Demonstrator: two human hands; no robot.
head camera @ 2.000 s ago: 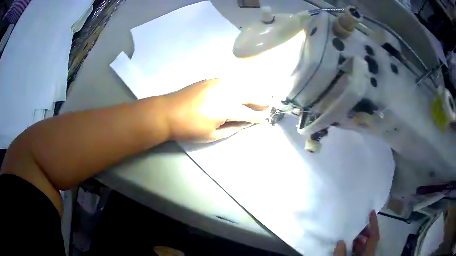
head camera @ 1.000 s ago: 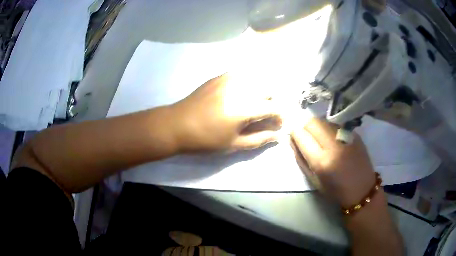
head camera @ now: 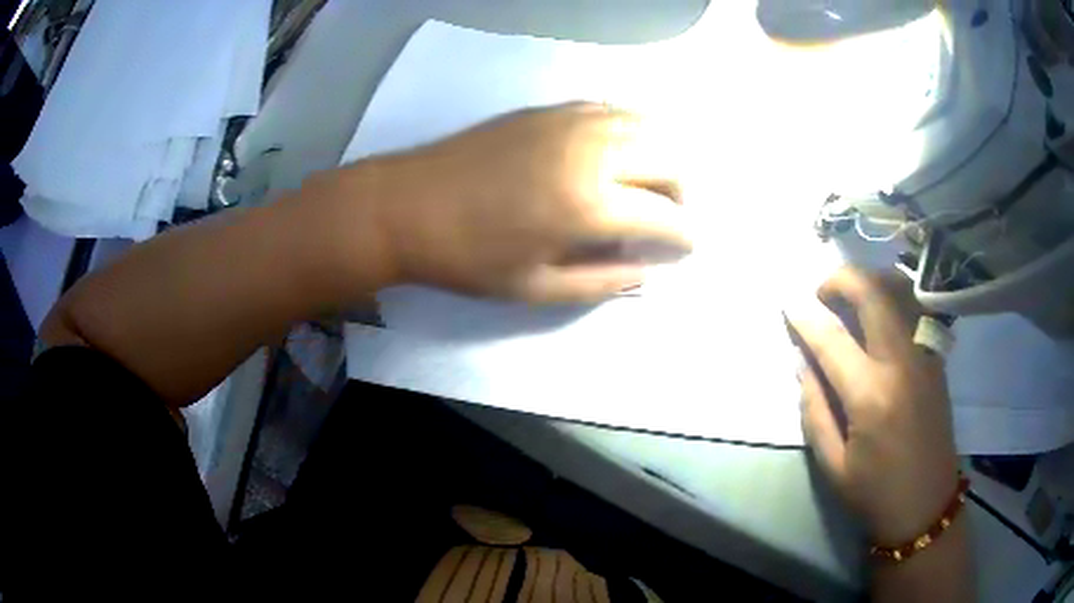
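Note:
The large white fabric panel (head camera: 506,342) lies on the machine table under the lamp's strong glare. My left hand (head camera: 542,212) rests palm down on it, left of the presser foot (head camera: 834,218), with gaps between its fingers. My right hand (head camera: 866,377) lies on the panel just below the presser foot, fingers spread, with a beaded bracelet at the wrist. Both hands touch the cloth without a visible grip. The white sewing machine head (head camera: 989,153) is cut off at the upper right. Glare hides the cloth's detail near the needle.
A stack of white cut panels (head camera: 141,106) lies at the upper left. The lamp shade (head camera: 842,18) hangs at the top. The pale table's front edge (head camera: 660,471) curves below the fabric. Dark clothing and a patterned item show at the bottom.
My right hand has come from the panel's lower right edge to beside the presser foot. My left hand is farther left of the foot. The view has shifted, putting the machine farther right.

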